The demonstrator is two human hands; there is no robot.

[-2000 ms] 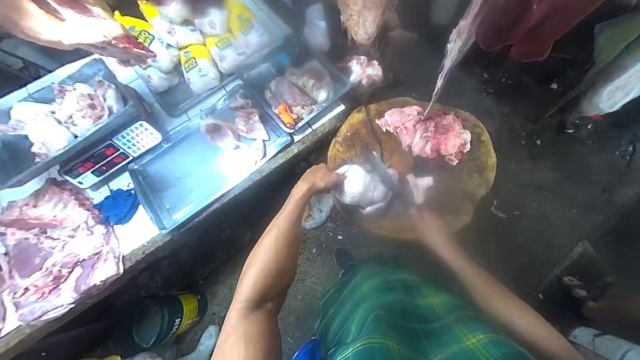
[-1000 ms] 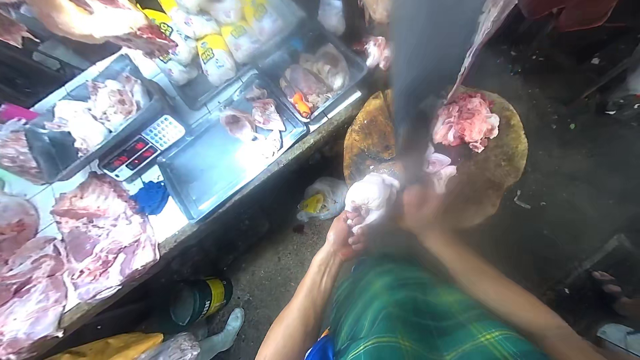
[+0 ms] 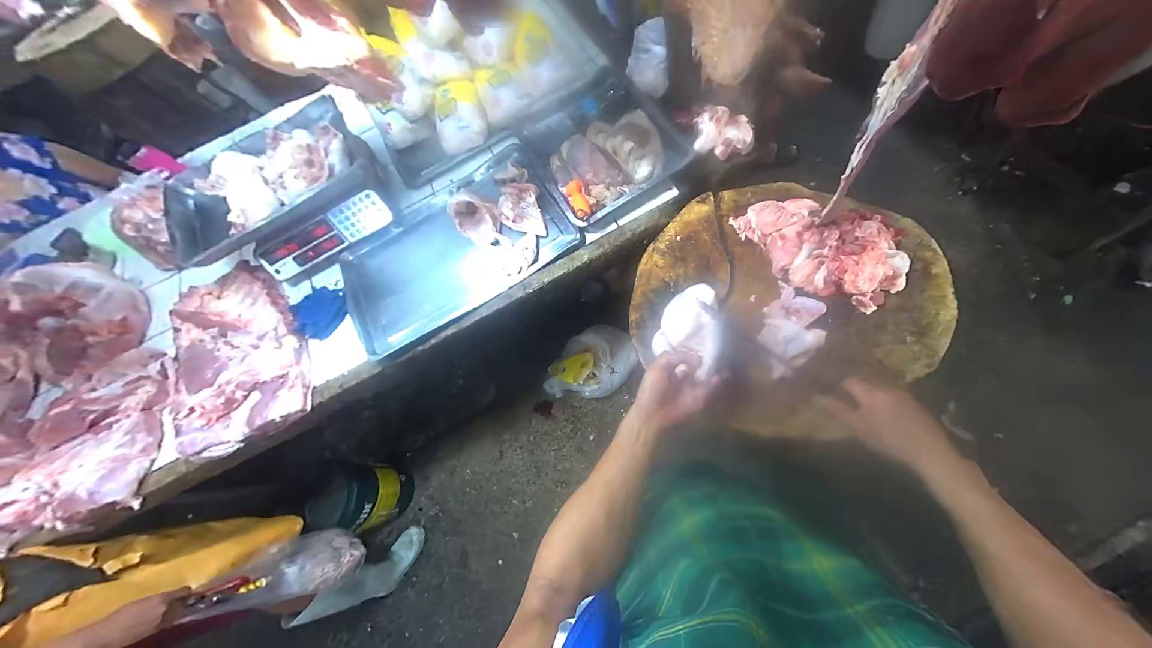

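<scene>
A round wooden chopping block stands before me. My left hand grips a whitish piece of raw meat, seemingly poultry, at the block's left edge. Cut pale pieces lie on the wood to its right. My right hand is at the front right edge, its fingers blurred; a faint dark blur lies between the two hands, and whether the right hand grips anything cannot be told. A heap of pink meat trimmings sits at the back of the block, touched by the tip of a hanging strip.
Left of the block runs a tiled counter with a digital scale, a metal tray, a bin of meat and large meat slabs. A plastic bag lies on the floor. A person's hand shows at lower left.
The large blurred dark blade shape that stood over the block one second ago is no longer upright there. My left hand still has the pale meat. A person's hand has come in at lower left.
</scene>
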